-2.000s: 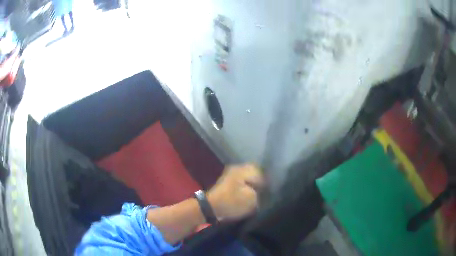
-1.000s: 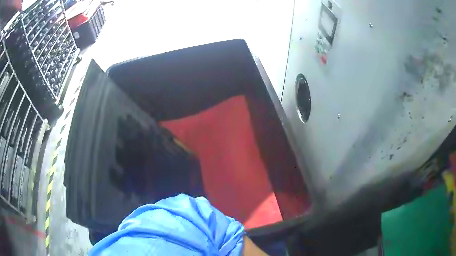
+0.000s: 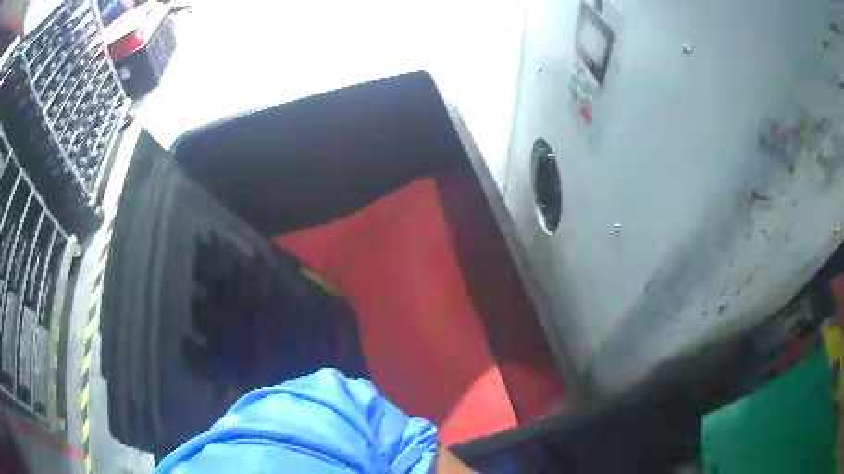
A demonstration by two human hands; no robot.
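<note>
Neither of my hands is in the picture. A blue sleeve [image 3: 315,426], which looks like my left arm's, crosses the bottom edge, with a sliver of bare forearm at its right end; the hand is cut off below. In front of me is a deep, open black tub [image 3: 305,139]. A red sheet [image 3: 416,268] lies inside it, partly in shadow. A dark, ridged, layered piece [image 3: 153,296] stands tilted along the tub's left side and hides part of the inside.
A pale grey machine cabinet [image 3: 639,185] with a small display and a round dark port stands right of the tub. A green mat [image 3: 768,430] with yellow edging is at the lower right. Metal racks [image 3: 79,111] and yellow-black floor tape are at the left. A red container [image 3: 139,32] is at the upper left.
My hand and dark wristband, seen at the tub's near edge two seconds ago, have left the picture at the bottom. The view has swung left, then shifted only slightly in the last second.
</note>
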